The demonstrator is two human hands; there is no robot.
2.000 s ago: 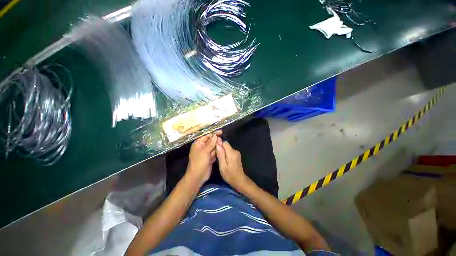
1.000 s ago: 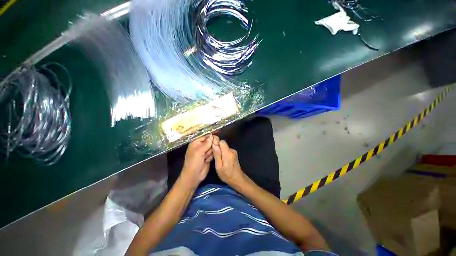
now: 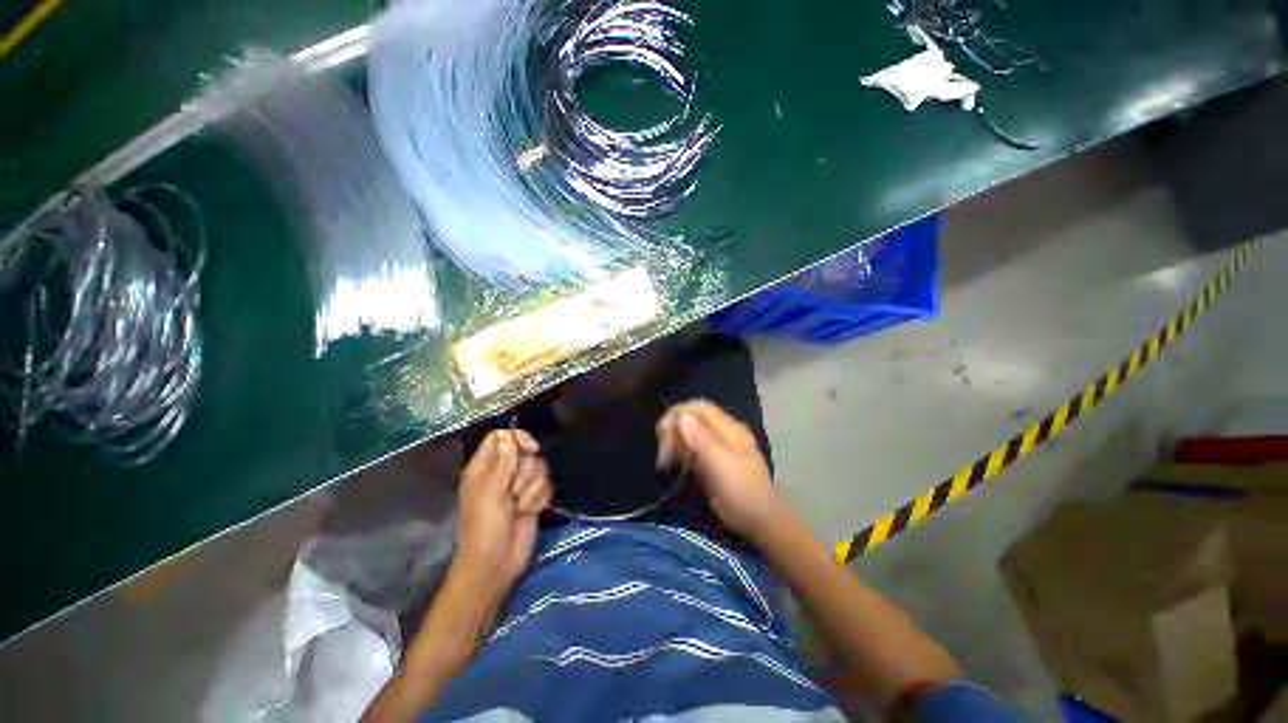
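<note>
A thin silver-grey wire [image 3: 617, 517] hangs in a shallow curve between my hands, over the lap. My left hand [image 3: 503, 487] pinches one end with closed fingertips, just below the bench edge. My right hand [image 3: 716, 459] is farther right, slightly blurred, with its fingertips closed at the wire's other end. Any small part at the fingertips is too small to tell. A cream-yellow tray [image 3: 559, 333] lies at the bench edge above my hands, on crinkled clear plastic.
On the green bench [image 3: 791, 170] are a tangled wire pile [image 3: 120, 332], a thin pale bundle [image 3: 370, 254], a large blue-white bundle [image 3: 445, 141], a wire coil [image 3: 636, 148] and a white scrap [image 3: 925, 78]. A blue bin [image 3: 848, 300] stands beneath; cartons [image 3: 1130, 593] lie right.
My hands were together at the bench edge. They have moved apart, left hand to the left and right hand to the right, and the curved wire now shows between them.
</note>
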